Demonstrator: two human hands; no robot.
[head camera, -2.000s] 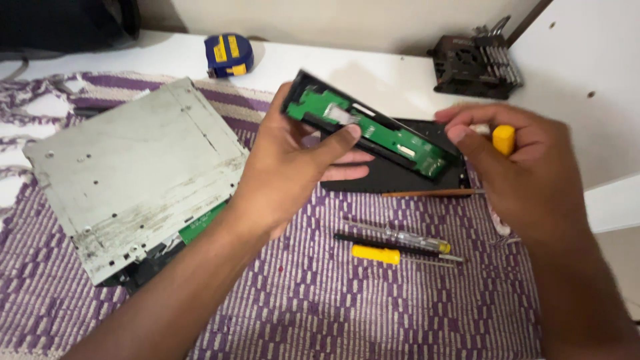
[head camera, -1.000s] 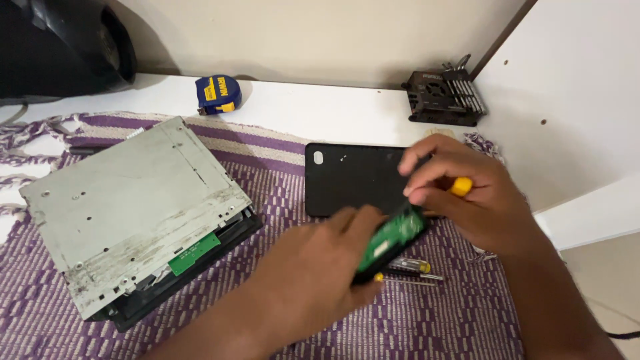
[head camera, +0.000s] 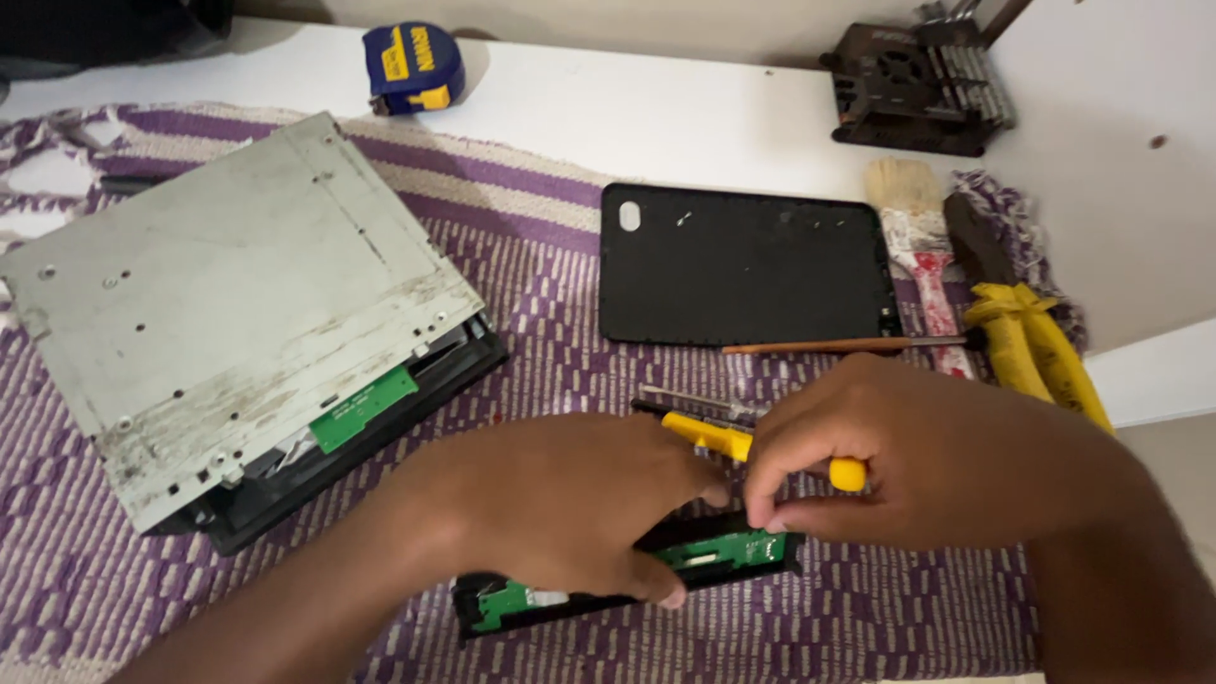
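Note:
A long black plastic panel with a green circuit board (head camera: 741, 551) lies on the woven cloth at the lower middle. My left hand (head camera: 579, 503) lies across it, thumb on the near edge and fingers over the far side, gripping it. My right hand (head camera: 836, 465) holds a small tool by its yellow handle (head camera: 847, 473); the rest of that tool is hidden by the hand. Its thumb and index fingertips are at the panel's right end. Just beyond lie a clear screwdriver (head camera: 698, 399) and a yellow-handled tool (head camera: 708, 435), partly covered by my right hand.
A metal-cased electronic unit (head camera: 237, 294) rests at left. Behind my hands lie a black plastic cover (head camera: 741, 266), a thin wooden-handled brush (head camera: 817, 347), a wide paintbrush (head camera: 936, 275) and a yellow strap-like item (head camera: 1040, 351). At the back stand a tape measure (head camera: 415, 68) and a black bit holder (head camera: 917, 85).
Both hands have come down with the panel, from held up above the cloth to lying on it. My right hand's fingertips are now at its right end.

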